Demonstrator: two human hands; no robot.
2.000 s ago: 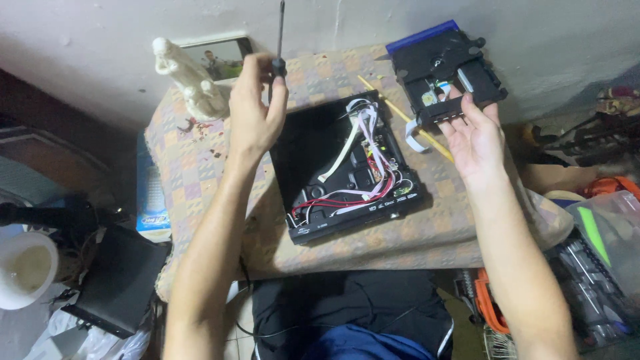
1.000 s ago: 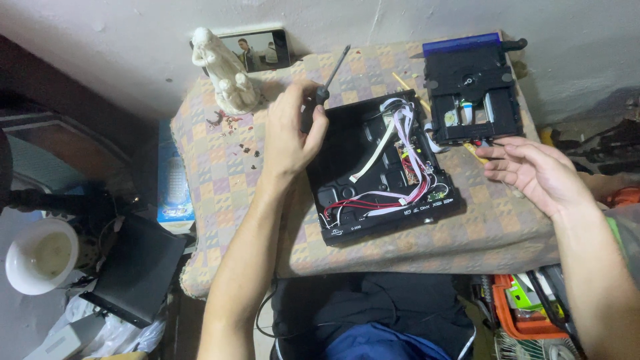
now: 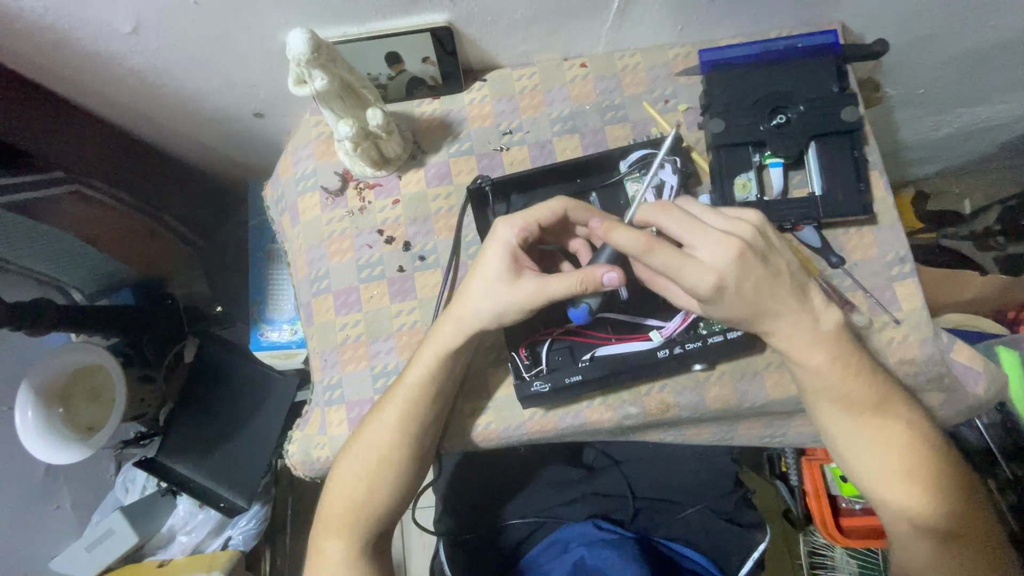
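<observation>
My left hand (image 3: 536,268) is closed around the dark handle of a screwdriver (image 3: 596,276), whose blue end points down toward me and whose shaft points up and right. Fingers of my right hand (image 3: 712,260) touch the screwdriver near the base of its shaft; whether they grip it is hard to tell. Both hands are over the opened black DVD player case (image 3: 552,392), with white and red wires (image 3: 632,340) inside, partly hidden by my hands. The black disc drive unit (image 3: 784,120) with a blue edge lies at the right, beyond my right hand.
A white figurine (image 3: 348,112) and a propped phone (image 3: 408,64) stand at the back left. Small screws (image 3: 388,240) and reddish bits (image 3: 348,184) lie on the checked tablecloth (image 3: 352,296). Another screwdriver (image 3: 832,256) lies near the drive. A black cable (image 3: 452,264) runs left of the case.
My right hand held the drive unit two seconds ago; it let go and has moved left to the screwdriver. My left hand has come down over the case, with the screwdriver still in it.
</observation>
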